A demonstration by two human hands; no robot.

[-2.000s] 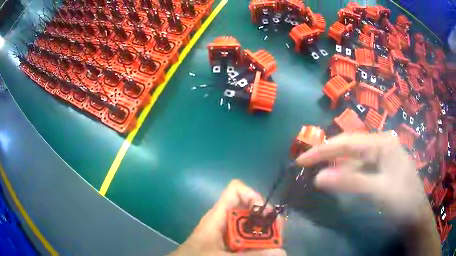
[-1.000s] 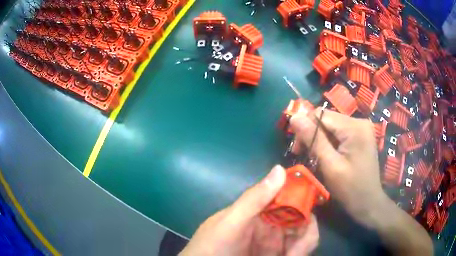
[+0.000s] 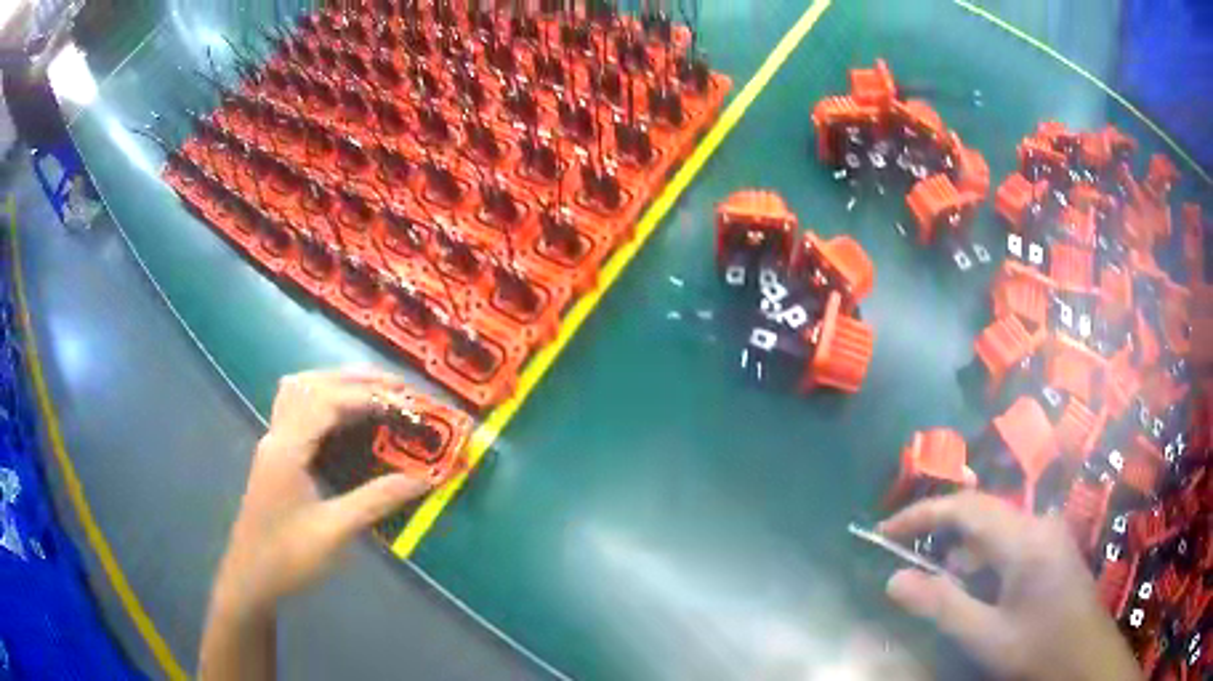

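My left hand (image 3: pixel 313 492) holds an orange connector (image 3: pixel 428 436) between thumb and fingers, flange and oval opening facing up, just in front of the near corner of the connector block, beside the yellow line. I cannot tell whether it touches the table. My right hand (image 3: pixel 1004 585) holds a thin silver tool (image 3: pixel 905 549) between thumb and fingers, near a loose orange connector (image 3: pixel 935 459). The right hand is slightly blurred. The orderly orange block (image 3: pixel 512 286) stands flange up with black wires upright.
The green table (image 3: pixel 639 532) has a yellow tape line (image 3: pixel 625 262) right of the block. Loose connectors lie in a small cluster (image 3: pixel 841 349), another behind it (image 3: pixel 947 206), and a jumbled heap (image 3: pixel 1071 373) on the right. Grey floor (image 3: pixel 113 399) shows at the left.
My left hand has moved left with the connector, from in front of me to the block's near corner, turning it flange up. My right hand has separated from it, still with the tool. The view has shifted.
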